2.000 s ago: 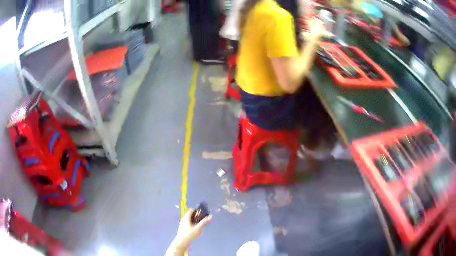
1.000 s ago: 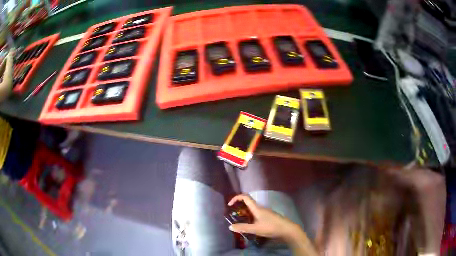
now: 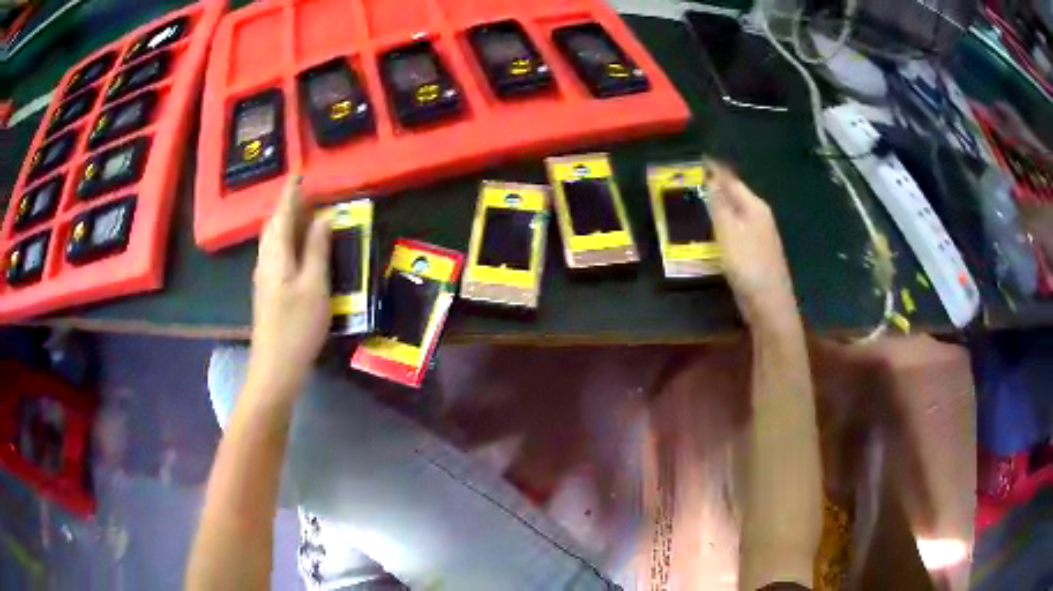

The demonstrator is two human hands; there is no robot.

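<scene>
Several closed flip phones lie in a row on the dark green bench, front covers up with yellow borders: a red-edged one [image 3: 409, 312] tilted over the near edge, and gold-edged ones [image 3: 506, 244], [image 3: 591, 210]. My left hand [image 3: 291, 271] is at the left end, its fingers at the side of a dark-edged phone [image 3: 351, 266]. My right hand [image 3: 745, 237] is at the right end, its fingers at the right side of another phone [image 3: 685, 219]. Both end phones rest on the bench; how firmly the fingers grip them is unclear.
A red-orange foam tray [image 3: 335, 173] behind the phones holds a row of black phones. A second full tray [image 3: 173, 219] is at the left. A larger black smartphone [image 3: 737, 60], cables and a white power strip [image 3: 906, 208] are at the right. My lap is below the edge.
The view has turned from the aisle to the bench. Both hands are now at the row, which has grown at both ends. The hand that held a dark phone over the lap is no longer there.
</scene>
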